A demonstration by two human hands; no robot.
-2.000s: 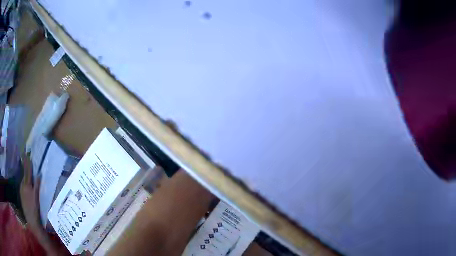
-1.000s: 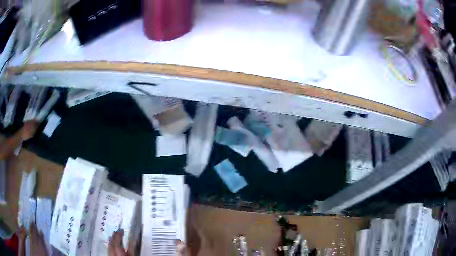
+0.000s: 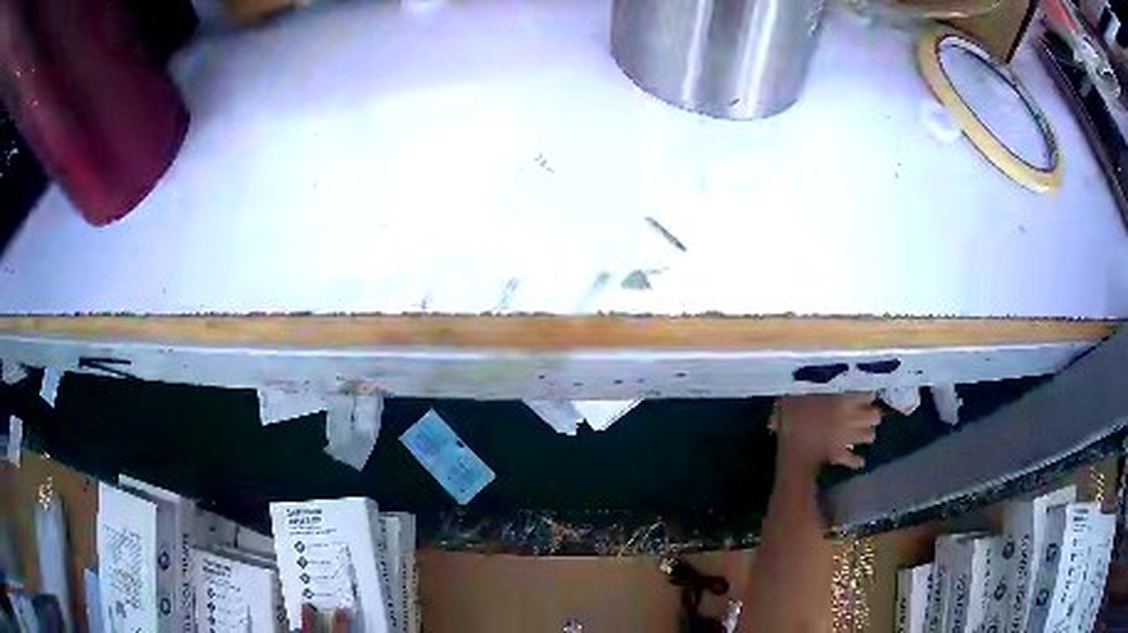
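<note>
My left hand (image 3: 325,618) shows only as fingertips at the bottom edge, on the printed face of a white retail box (image 3: 324,550). My right hand (image 3: 839,430) reaches over the dark green belt (image 3: 619,464) to just below the shelf's edge, its forearm rising from the bottom. Its fingers are bent; whether they hold anything cannot be told. More white boxes (image 3: 128,556) stand around the left one. A light blue card (image 3: 447,456) lies on the belt. A dark coiled cable (image 3: 700,591) lies on the brown surface.
The white, wood-edged shelf (image 3: 495,235) spans the view above the belt. It holds a maroon cylinder (image 3: 105,118), a silver cylinder (image 3: 720,50) and a cream-yellow ring (image 3: 990,111). A grey bar (image 3: 990,433) slants at right. Several boxes (image 3: 1008,575) stand lower right.
The view has swung from a tilted shelf close-up to level, with the shelf now larger than a second ago. My right hand and forearm now show over the belt.
</note>
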